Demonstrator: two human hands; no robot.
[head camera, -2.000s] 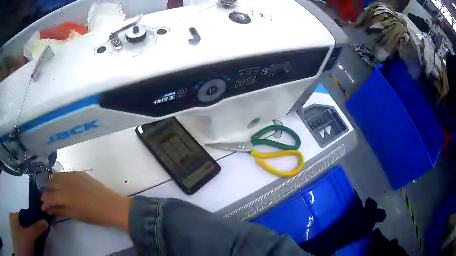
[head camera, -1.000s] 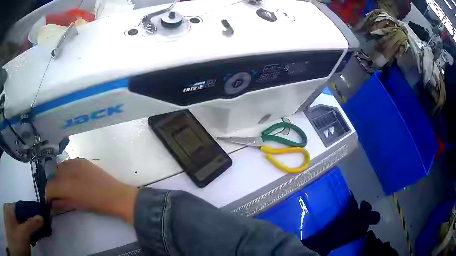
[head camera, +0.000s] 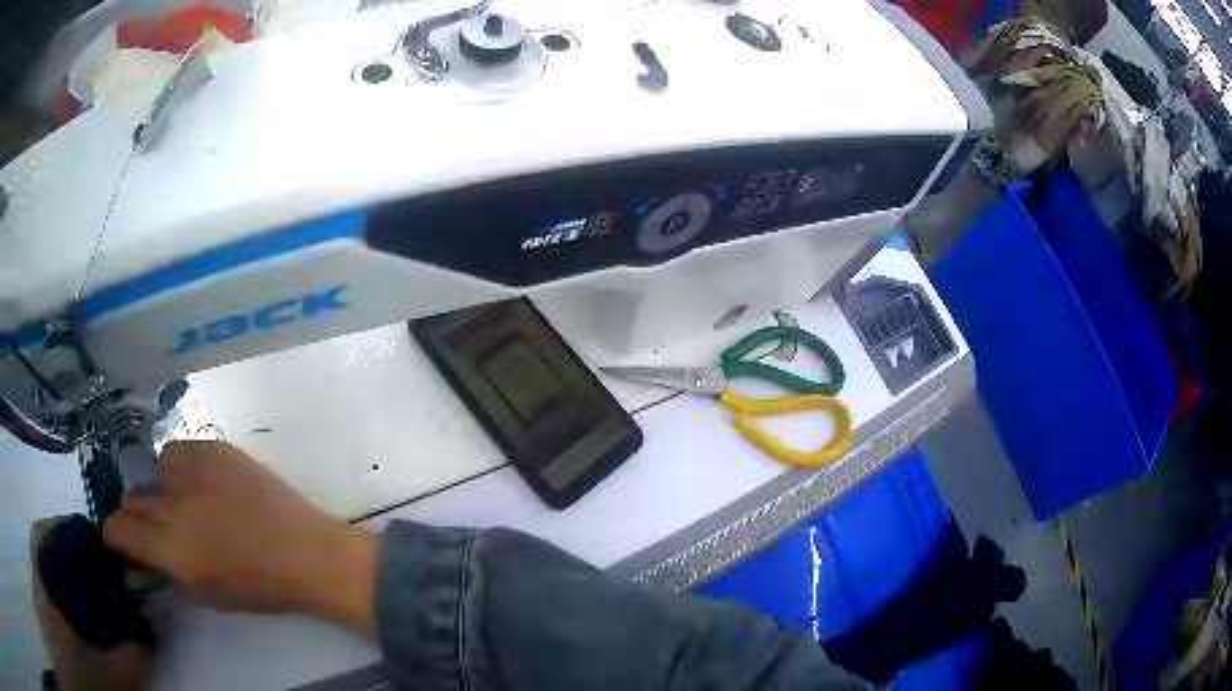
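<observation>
A dark fabric piece (head camera: 89, 581) lies at the lower left, in front of the needle area of the white JACK sewing machine (head camera: 257, 243). My right hand (head camera: 223, 527) has its fingertips on the fabric's right edge, beside the presser foot area (head camera: 133, 459). My left hand (head camera: 101, 661) is at the bottom left corner, partly cut off and blurred, holding the same fabric from below. The fabric covers part of its fingers. The needle tip is hidden by my right hand and the machine parts.
A black smartphone (head camera: 527, 398) lies on the machine bed. Scissors with green and yellow handles (head camera: 790, 421) lie right of it. A small grey tray (head camera: 897, 335) is at the bed's right end. Blue bins (head camera: 1067, 338) stand to the right and below, with dark cloth (head camera: 946, 607).
The view has shifted, so the machine appears farther right. The fabric is bunched up more over my left hand, which has moved lower. My right hand stays beside the foot.
</observation>
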